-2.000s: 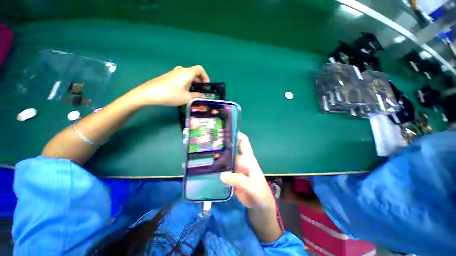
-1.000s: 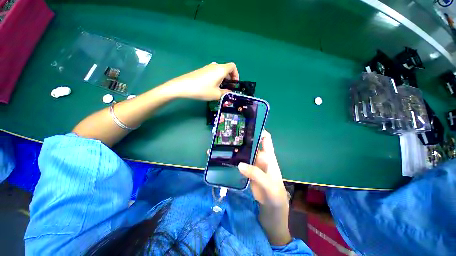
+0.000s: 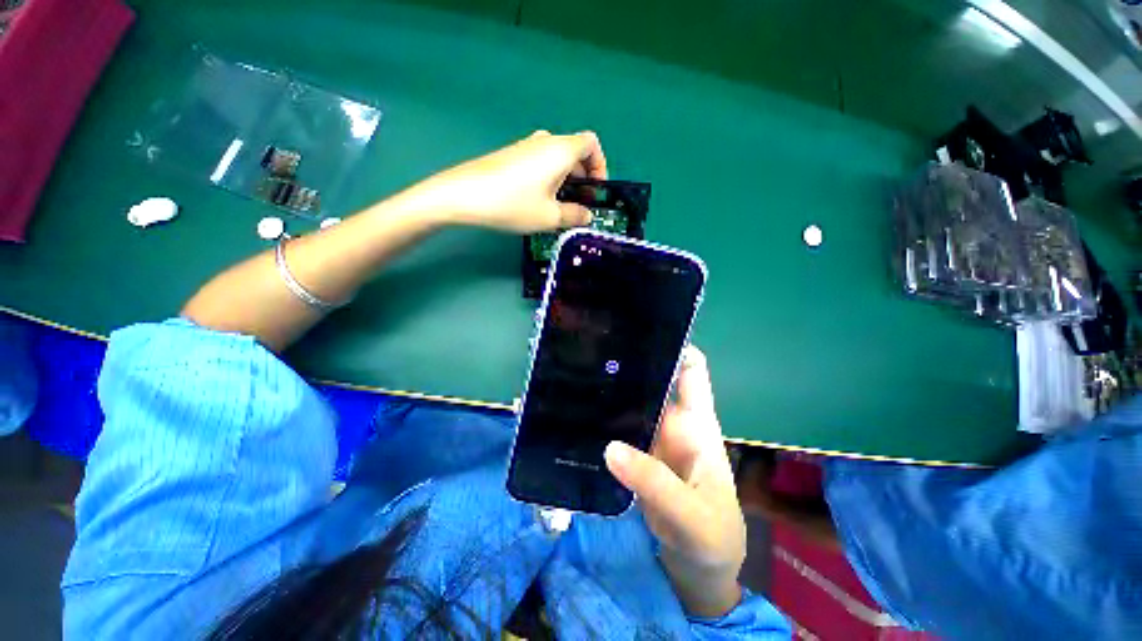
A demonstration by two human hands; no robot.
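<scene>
My right hand (image 3: 683,482) holds a smartphone (image 3: 610,363) upright over the bench edge, thumb on its lower screen. The screen is almost all dark, and a white cable plugs into its bottom end. Beyond the phone, a black housing (image 3: 636,197) lies on the green mat with a green circuit board (image 3: 606,218) in it; the phone hides its near part. My left hand (image 3: 545,179) is at the housing's upper left, fingers bent at its edge and the board. Whether the fingertips hold a small part cannot be told.
A clear bag (image 3: 282,138) of small parts lies left, near white round pieces (image 3: 271,228) and a white lump (image 3: 153,212). Clear trays (image 3: 977,238), black housings and white paper (image 3: 1049,376) are at right. A pink tray (image 3: 56,113) is far left. A person's blue sleeve (image 3: 989,538) is lower right.
The phone screen has gone from a picture of the board to nearly black. The phone has moved slightly lower and tilts a little more, showing more of the board. My left hand stays at the housing.
</scene>
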